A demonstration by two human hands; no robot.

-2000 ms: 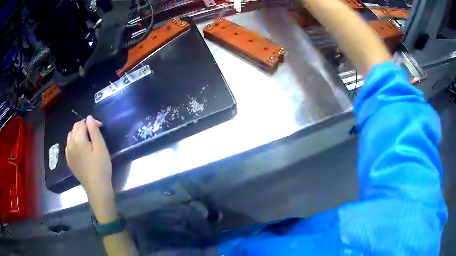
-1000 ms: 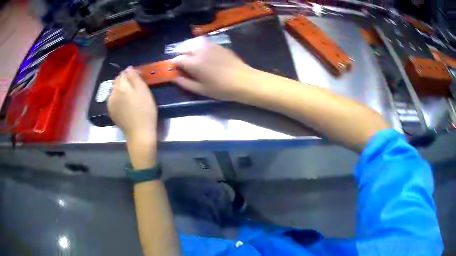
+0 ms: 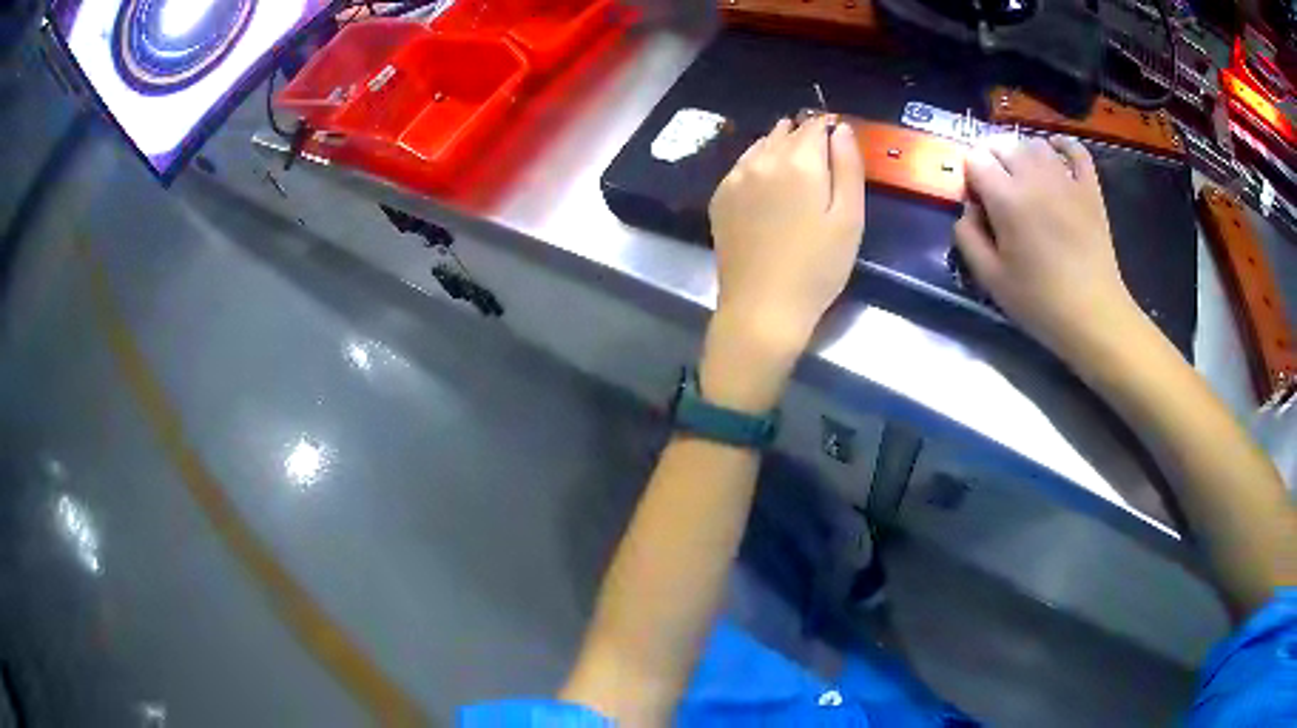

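Note:
An orange-brown bar part (image 3: 913,159) with small dark holes lies level over the black pad (image 3: 768,88), held between my two hands. My left hand (image 3: 790,206) grips its left end, with a thin dark sliver sticking up at the fingertips. My right hand (image 3: 1036,213) grips its right end; the fingers hide that end. A silver-white marked strip (image 3: 932,117) shows behind the bar, partly hidden by my right hand. Whether the bar touches the pad I cannot tell.
Red plastic bins (image 3: 452,107) stand left of the pad, small bits inside. A monitor (image 3: 185,57) glows at far left. Another bar (image 3: 1249,285) lies right of the pad; more lie behind it. A bulky black unit (image 3: 996,43) hangs over the pad's rear.
Two seconds ago my right arm reached off to the right and no bar was between my hands. Now both hands hold one. The view has swung left, bringing the monitor and more floor into sight.

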